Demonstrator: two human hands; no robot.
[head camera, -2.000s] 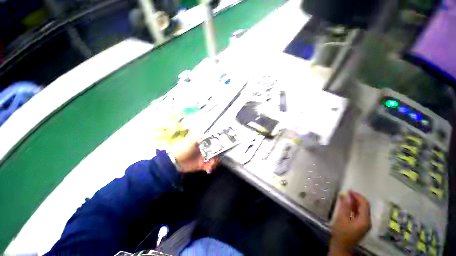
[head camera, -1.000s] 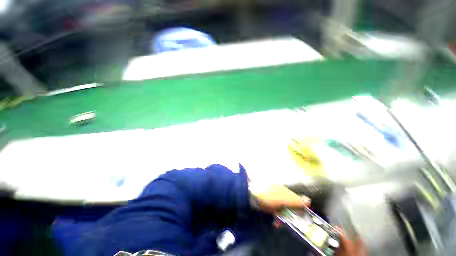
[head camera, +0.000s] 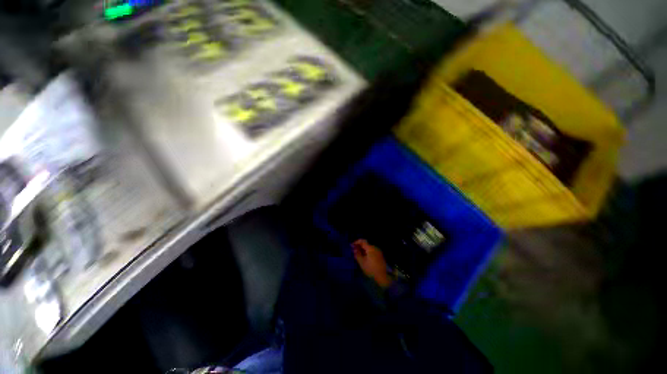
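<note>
My right hand (head camera: 373, 263) is over the inside of the blue crate (head camera: 469, 252), small and blurred, with its fingers pointing up and left. I cannot tell whether it holds anything. A small light-coloured board (head camera: 428, 237) lies in the crate's black interior, right of the hand and apart from it. Something small and pale shows by the wrist, too blurred to name. My left hand is out of the picture.
The yellow crate (head camera: 497, 168) stands behind the blue crate, with dark sheet and light boards inside. Rows of yellow-topped boards (head camera: 278, 95) lie on the light machine table (head camera: 183, 109). A perforated plate (head camera: 128, 212) and white paper (head camera: 55, 124) are at left.
The view has swung from the green conveyor to the crates on the right. My left hand and the board near both hands have left the picture. My right hand is now over the blue crate.
</note>
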